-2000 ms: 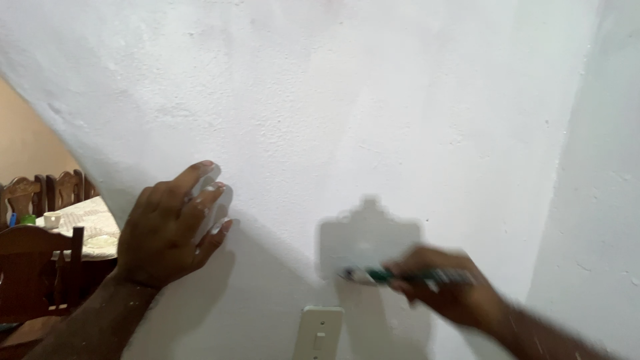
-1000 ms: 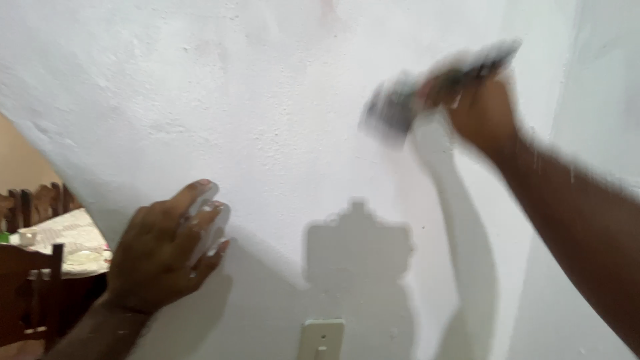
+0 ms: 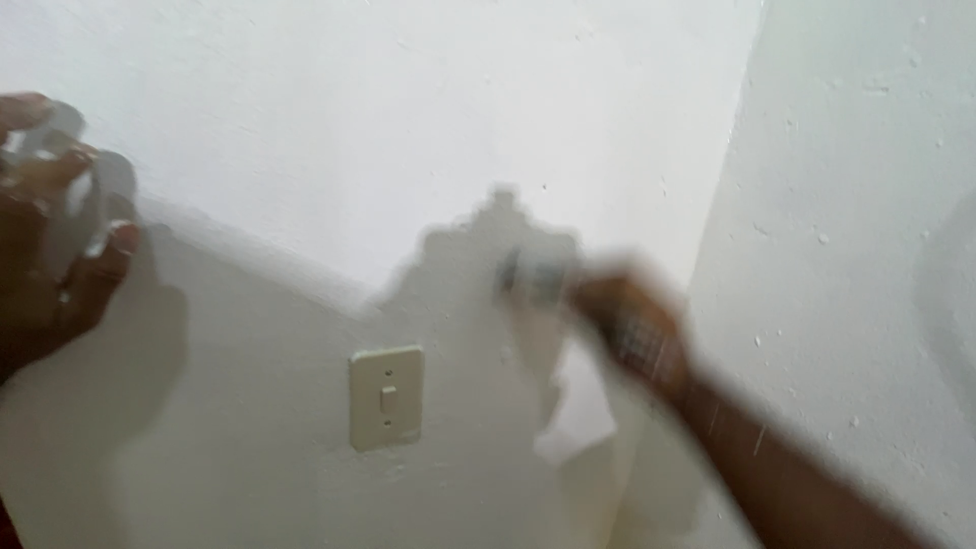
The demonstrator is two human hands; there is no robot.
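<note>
My right hand (image 3: 637,328), blurred by motion, grips a paintbrush (image 3: 537,278) whose bristles point left, at or close to the white wall (image 3: 320,137). The handle is mostly covered by my fingers. At the left edge, my left hand (image 3: 53,229) is partly cut off; its fingers are spread and bent near the wall, with white paint marks on them. Nothing shows in its grasp. Shadows of the hands and of a stepped shape fall across the wall around the brush.
A beige light switch plate (image 3: 386,438) is fixed to the wall, below and left of the brush. An adjoining wall (image 3: 839,229) meets this one at a corner on the right. Both surfaces have small bumps.
One second ago my right hand held the brush high on the wall; it has come down toward the switch plate's level. The view has shifted right and down, and the chairs and table have left it.
</note>
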